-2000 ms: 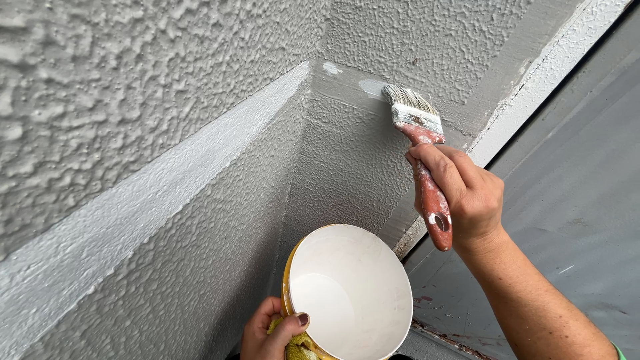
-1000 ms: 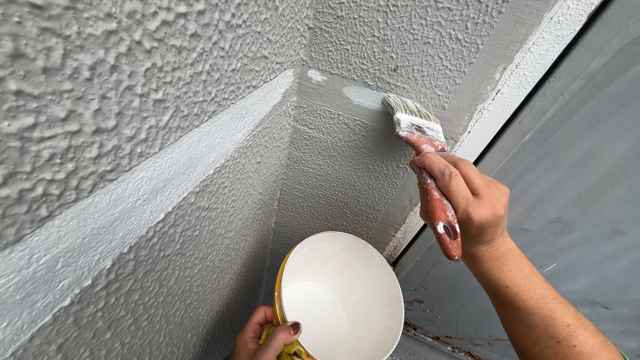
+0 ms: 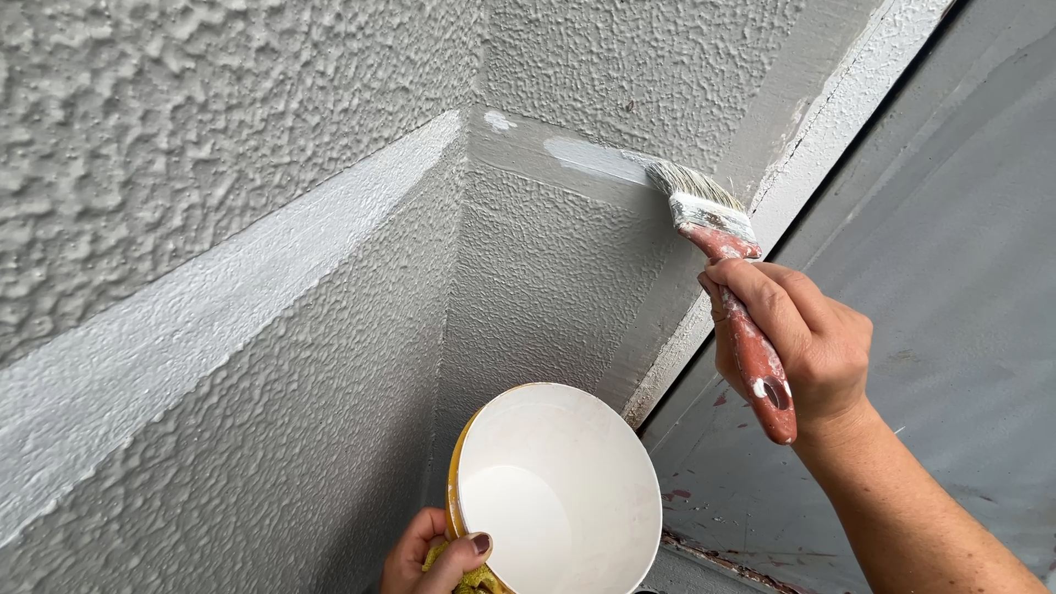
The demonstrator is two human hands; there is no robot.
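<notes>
My right hand (image 3: 792, 338) grips the red, paint-spattered handle of a flat paintbrush (image 3: 734, 272). Its bristles bend against a smooth grey band (image 3: 511, 153) on the textured wall, at the right end of a wet, light paint streak (image 3: 590, 157). A small light dab (image 3: 498, 121) lies on the same band near the corner. At the bottom, my left hand (image 3: 441, 557) holds a round tub (image 3: 569, 462), yellow outside and white inside, with white paint in it. A yellow-green cloth (image 3: 474, 580) is bunched between that hand and the tub.
A light painted band (image 3: 223, 305) runs along the left textured wall (image 3: 206, 124) to the corner. On the right, a whitish frame edge (image 3: 833, 140) borders a grey panel (image 3: 932, 330) with reddish marks. A dark gap separates frame and panel.
The light streak on the grey band has grown longer toward the right, and the brush has moved right along the band. The left hand still holds the tub.
</notes>
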